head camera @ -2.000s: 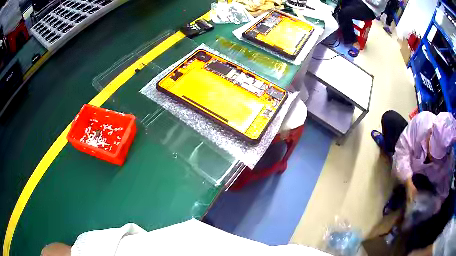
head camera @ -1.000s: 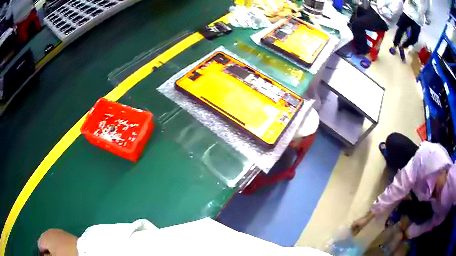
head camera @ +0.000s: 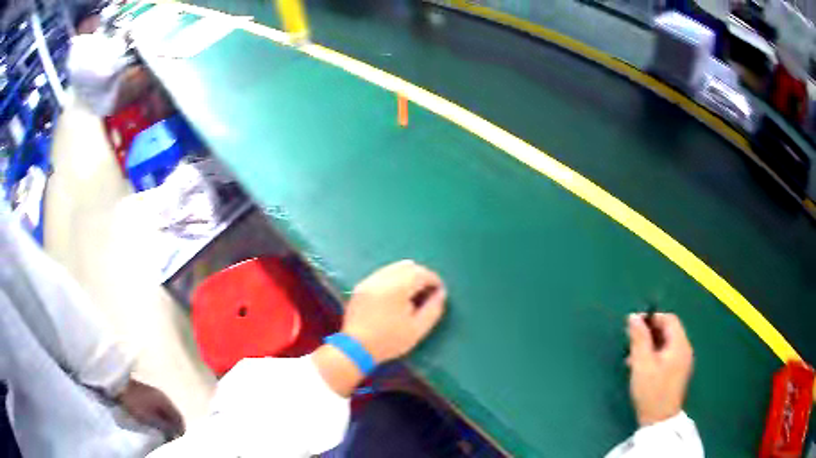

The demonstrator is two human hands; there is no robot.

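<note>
My left hand (head camera: pixel 394 309) is over the near edge of the green bench (head camera: pixel 501 259), its fingers curled, with a blue band (head camera: pixel 351 353) on the wrist. A dark patch shows between its fingers; I cannot tell if it is an object or shadow. My right hand (head camera: pixel 660 367) is over the bench farther right. Thumb and finger are pinched on a small, thin dark tool (head camera: pixel 650 315), blurred, its tip pointing away from me. The red parts bin (head camera: pixel 789 411) is right of this hand, cut off by the picture's edge.
A yellow line (head camera: pixel 573 179) runs along the bench, with a short orange stick (head camera: pixel 403 110) beside it. A red stool (head camera: pixel 246 313) and a blue stool (head camera: pixel 154 152) stand left of the bench. A white-sleeved person (head camera: pixel 63 340) is at the lower left. White sheets (head camera: pixel 192 34) lie far off.
The view has swung along the bench; the orange-yellow units have left the picture. The red bin is now at the far right. Both my hands are now in view.
</note>
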